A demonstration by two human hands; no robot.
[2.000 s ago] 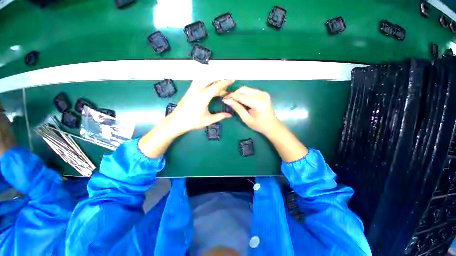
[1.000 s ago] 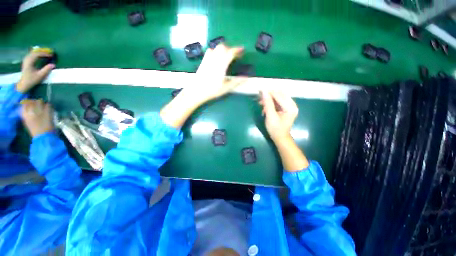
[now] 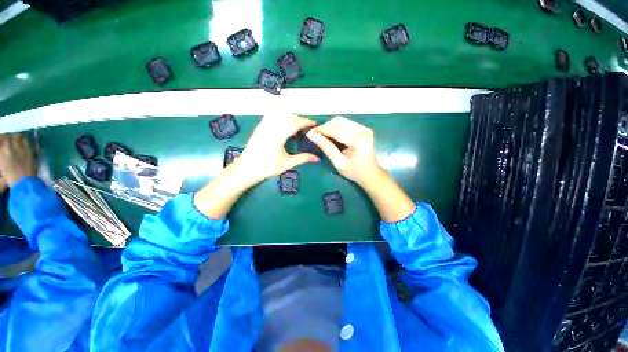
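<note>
My left hand (image 3: pixel 274 150) holds a small black housing (image 3: pixel 308 145) between thumb and fingers above the green bench, just on my side of the pale rail. My right hand (image 3: pixel 347 146) is at the housing's right side, thumb and fingertips pinched together at its top edge. Whether a small part is between the right fingertips cannot be told. The fingers hide much of the housing. Loose housings lie on the bench below the hands (image 3: pixel 332 203) and beyond the left wrist (image 3: pixel 224 126); one is partly hidden by the left forearm.
A green belt (image 3: pixel 358 69) with several housings runs beyond the pale rail (image 3: pixel 385 100). Thin sticks (image 3: pixel 93 210), a clear bag (image 3: pixel 141 180) and several housings lie at left. A neighbour's hand (image 3: pixel 16 159) is at the far left. Tall black trays (image 3: pixel 530 185) stand at right.
My left hand has come back from over the rail and belt with a housing, and my right hand has closed in beside it. Belt housings have shifted left. One neighbour's hand has left the view.
</note>
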